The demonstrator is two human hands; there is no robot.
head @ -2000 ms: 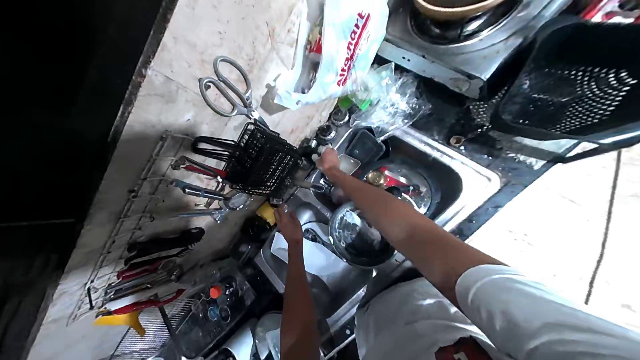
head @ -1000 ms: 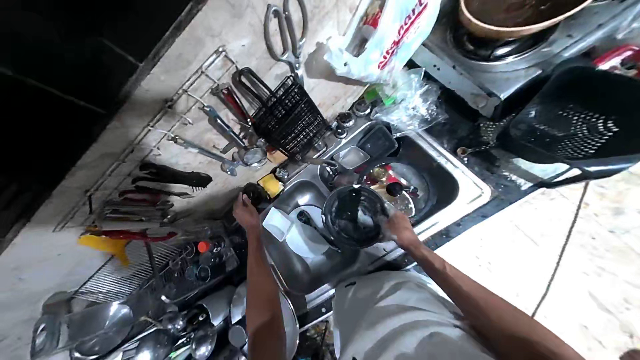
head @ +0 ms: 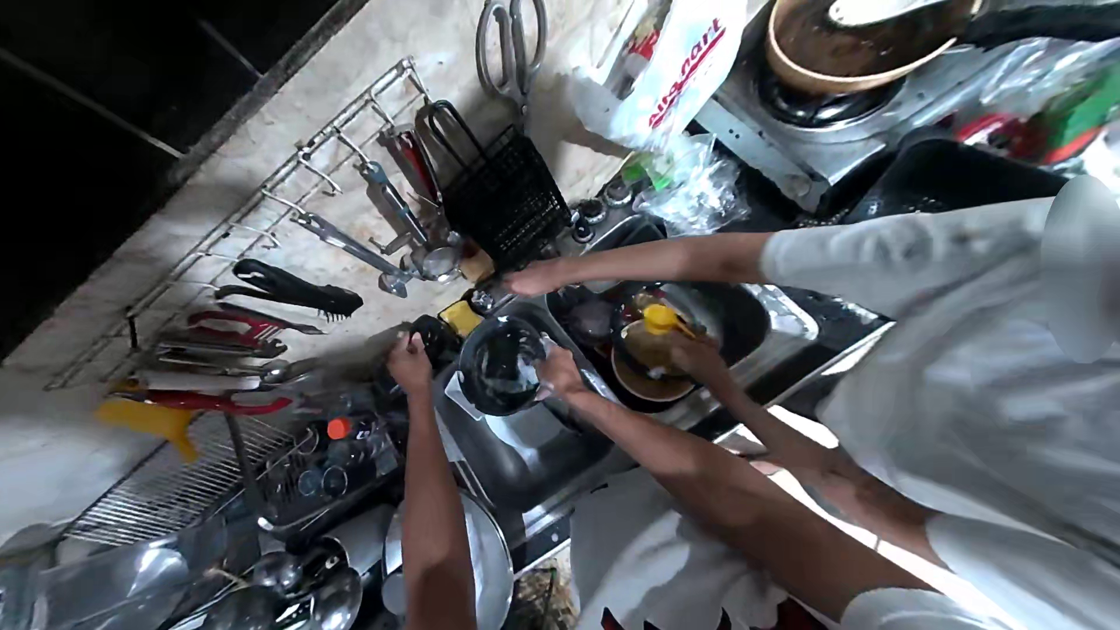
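Note:
My right hand [head: 560,369] grips the near rim of a dark round bowl [head: 501,366], tilted above the left basin of the steel double sink [head: 534,455]. At the back left corner of that basin, my left hand [head: 409,363] is on a small black object [head: 430,337]; its fingers partly hide what it touches. A yellow sponge [head: 461,318] lies just right of that object. A co-worker's hand [head: 535,278] reaches to the faucet area behind the sink. The co-worker's other hand [head: 697,354] holds a yellow item [head: 659,318] over a pan [head: 652,354] in the right basin.
Utensils hang from a wire rack [head: 302,162] on the wall, beside a black basket [head: 506,197] and scissors [head: 512,52]. Pots and a dish rack [head: 324,490] stand at left. A brown pan [head: 862,44] sits on the stove. The co-worker's arms cross the right side.
A co-worker has come in at the right, with both hands at the sink. The dark bowl in my right hand has moved left, nearer my left hand.

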